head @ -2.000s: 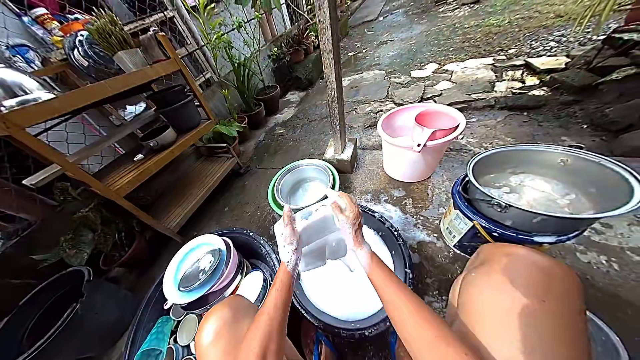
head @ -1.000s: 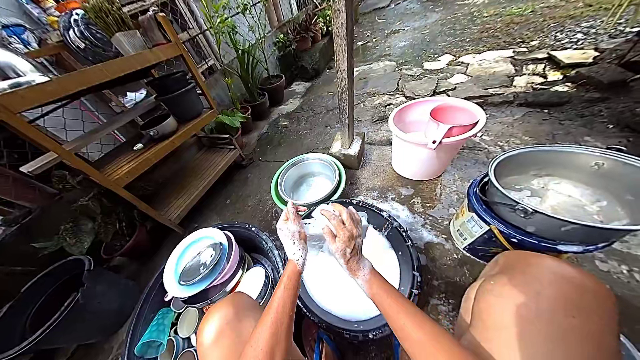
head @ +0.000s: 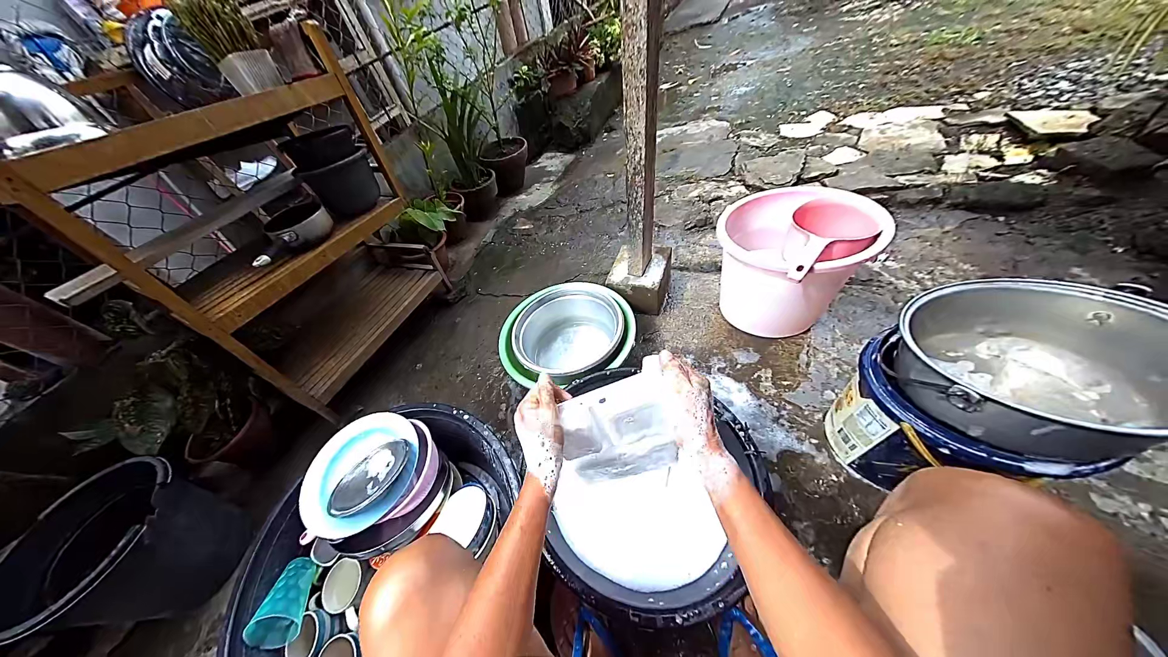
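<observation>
Between my two hands is a clear plastic compartment tray (head: 620, 429), tilted over a black tub (head: 750, 456) full of white suds (head: 630, 534). My left hand (head: 541, 429) grips its left edge and my right hand (head: 691, 406) grips its right edge, both wet with foam. Just beyond the tub, a metal pot (head: 568, 333) sits inside a green basin (head: 508, 342). To the left, a larger dark basin (head: 474, 424) holds stacked plates and lids (head: 360, 474), a teal plastic cup (head: 281, 604) and several mugs (head: 340, 586).
A pink bucket (head: 776, 292) with a pink dipper (head: 835, 228) stands beyond on the right. A big metal pot (head: 1031, 365) of cloudy water rests on a blue bucket (head: 862, 420). A wooden post (head: 639, 137), a wooden rack (head: 246, 292) and a black bucket (head: 182, 538) stand about.
One second ago my hands were close together, low over the suds; now they are apart, holding the tray up at its sides, with its compartments in plain view.
</observation>
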